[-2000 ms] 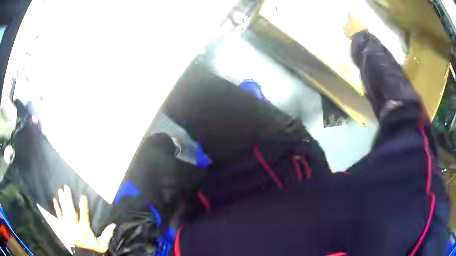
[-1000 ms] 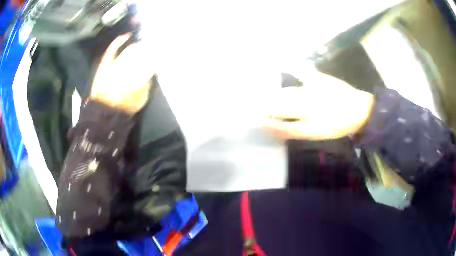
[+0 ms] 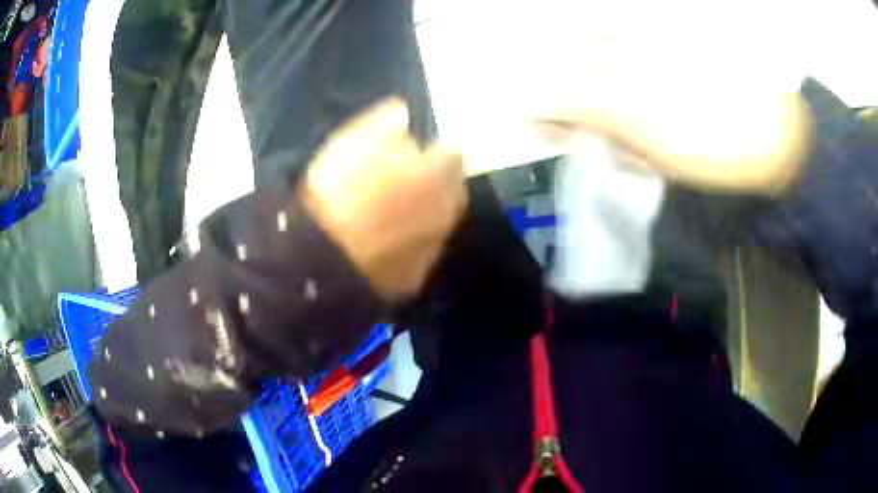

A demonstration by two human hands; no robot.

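Note:
My left hand [image 3: 390, 197] is blurred, with its fingers curled, at the lower end of a dark grey-black cloth [image 3: 322, 77]. Whether it grips the cloth cannot be told. My right hand [image 3: 712, 140] is washed out by glare at the right. A small pale sheet [image 3: 608, 226] hangs below its fingers, and the hand appears to hold it. A camouflage cloth [image 3: 159, 125] lies to the left of the black cloth on the white tabletop [image 3: 214, 144].
A blue plastic basket [image 3: 274, 448] with an orange-red item [image 3: 335, 390] and a thin white cord stands low at the left, under my forearm. Another blue container [image 3: 65, 87] is at the upper left. Strong glare hides much of the tabletop.
My left hand has moved right and down, towards my body. The pale sheet and my right hand have shifted right and up. The view has turned, showing more of the blue basket.

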